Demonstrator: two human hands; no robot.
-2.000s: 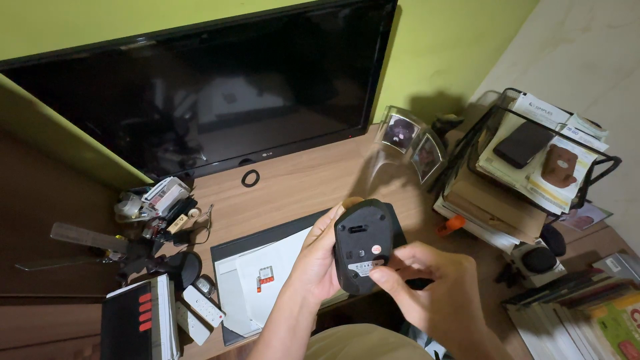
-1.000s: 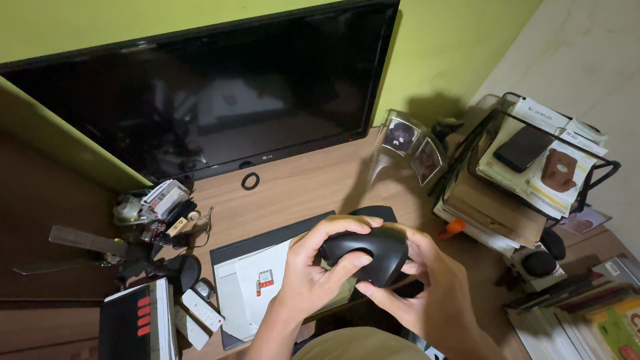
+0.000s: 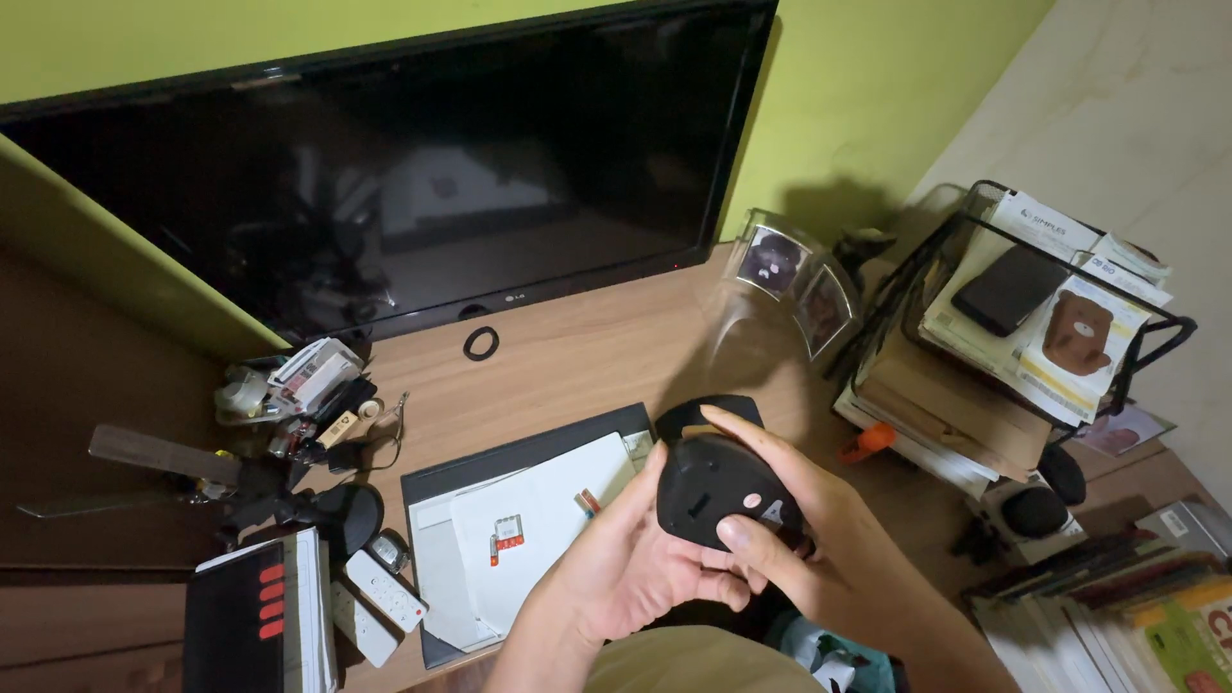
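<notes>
A black computer mouse [image 3: 727, 491] is held between both hands above the desk's front edge, its underside with a small round sticker facing up. My left hand [image 3: 626, 549] supports its left side and lower edge from below. My right hand [image 3: 804, 491] grips the right side, with the thumb pressed on the underside. Behind the mouse lies a dark mouse pad [image 3: 717, 414], partly hidden. To the left, a small pack of batteries [image 3: 508, 531] and a single battery [image 3: 494, 550] rest on white paper [image 3: 481, 496] over a black desk pad [image 3: 421, 478].
A television [image 3: 433, 173] stands at the back, with a black ring [image 3: 480, 344] before it. On the right are a curved clear photo frame [image 3: 818, 308], a mesh tray [image 3: 1145, 356] of papers and stacked books [image 3: 1088, 616]. Remotes [image 3: 385, 589], a notebook [image 3: 231, 616] and small clutter [image 3: 318, 385] lie left.
The mouse was underside up, then its rounded top showed a second ago; now its underside faces up again. Both hands have shifted their hold around it.
</notes>
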